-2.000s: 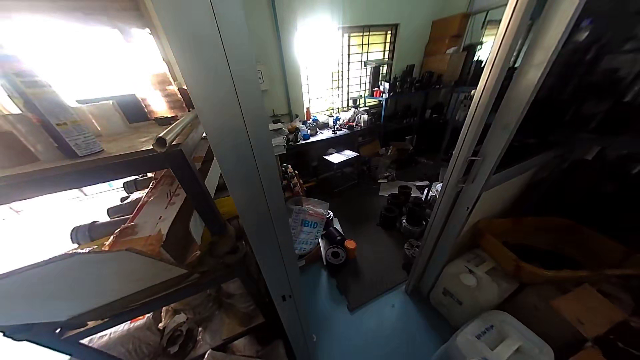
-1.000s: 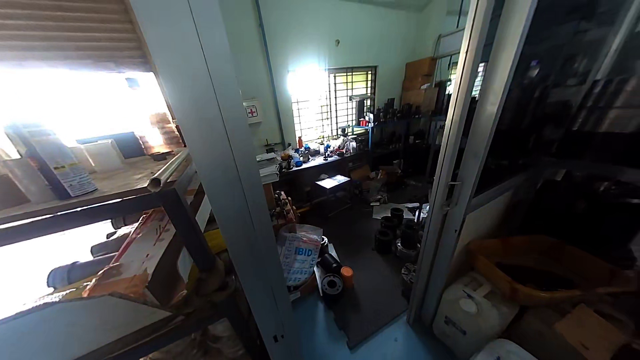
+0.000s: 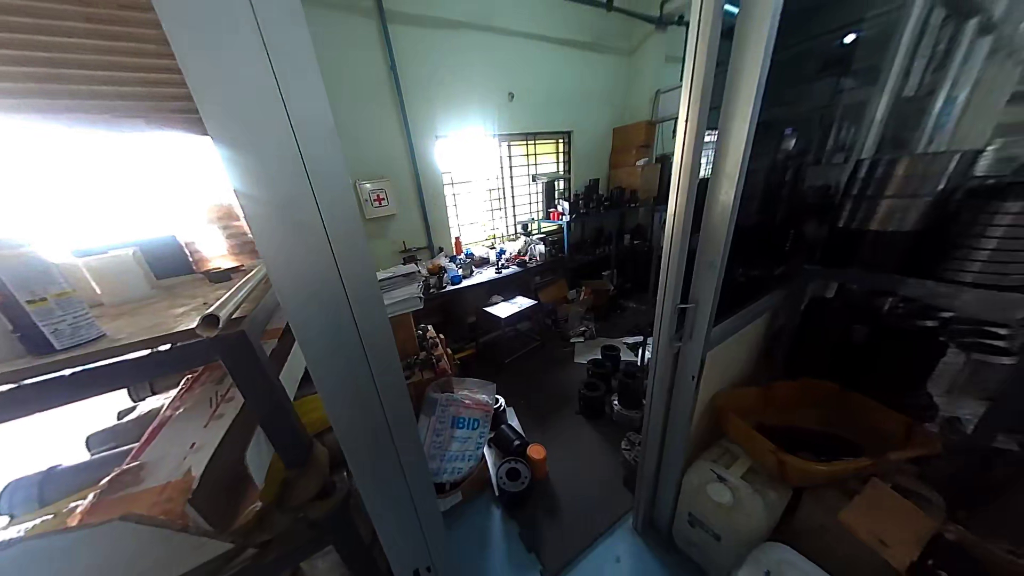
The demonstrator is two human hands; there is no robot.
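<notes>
Neither my left hand nor my right hand shows in the head view. An aluminium door frame (image 3: 692, 264) stands around a doorway, with a grey panel post (image 3: 320, 240) on its left. Through the opening, a printed plastic bag (image 3: 460, 428) sits in a container on the floor. Beside it lie a black cylindrical part with a ringed end (image 3: 513, 474) and an orange cylindrical object (image 3: 537, 461). Several dark cylindrical parts (image 3: 592, 398) stand further right on the floor.
A cluttered workbench (image 3: 488, 276) runs below the barred window; a stool (image 3: 510, 306) stands before it. A metal rack (image 3: 248, 392) is at near left. At lower right are a white plastic canister (image 3: 724, 512) and an orange tub (image 3: 888, 424).
The view has tilted upward, bringing more wall and a first-aid box into sight. No object has plainly moved.
</notes>
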